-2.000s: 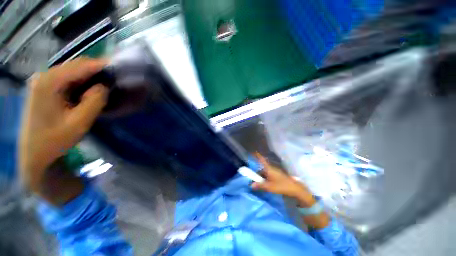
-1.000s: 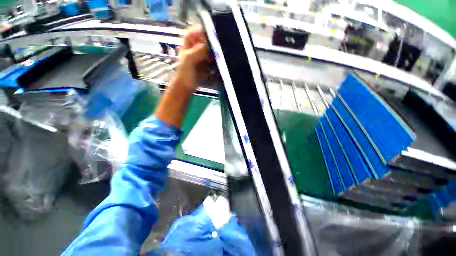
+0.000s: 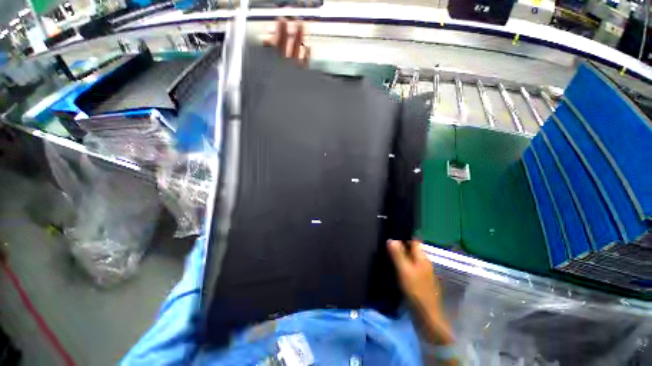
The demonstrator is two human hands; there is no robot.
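Note:
The chassis tray, with a bright metal side wall [image 3: 230,121], is held up over the bench edge, close in front of me. A matte black insulating sheet [image 3: 307,164] covers its inner face, with small bright marks and a folded black strip along the right side. My left hand [image 3: 289,41] shows only as fingers at the tray's top edge; its palm and forearm are hidden behind the tray. My right hand [image 3: 418,282] holds the tray's lower right edge, thumb against the black side.
Stacked blue-faced panels [image 3: 590,164] stand on the right of the green bench [image 3: 479,200]. A small metal bracket [image 3: 458,171] lies on it. A roller conveyor [image 3: 493,104] runs behind. Another black chassis part [image 3: 143,89] sits at left. Clear plastic film [image 3: 114,221] hangs at the bench edge.
The tray has turned from nearly edge-on to show its broad black inner face. My right hand has come back into view on its lower right edge. My left forearm is now hidden behind it.

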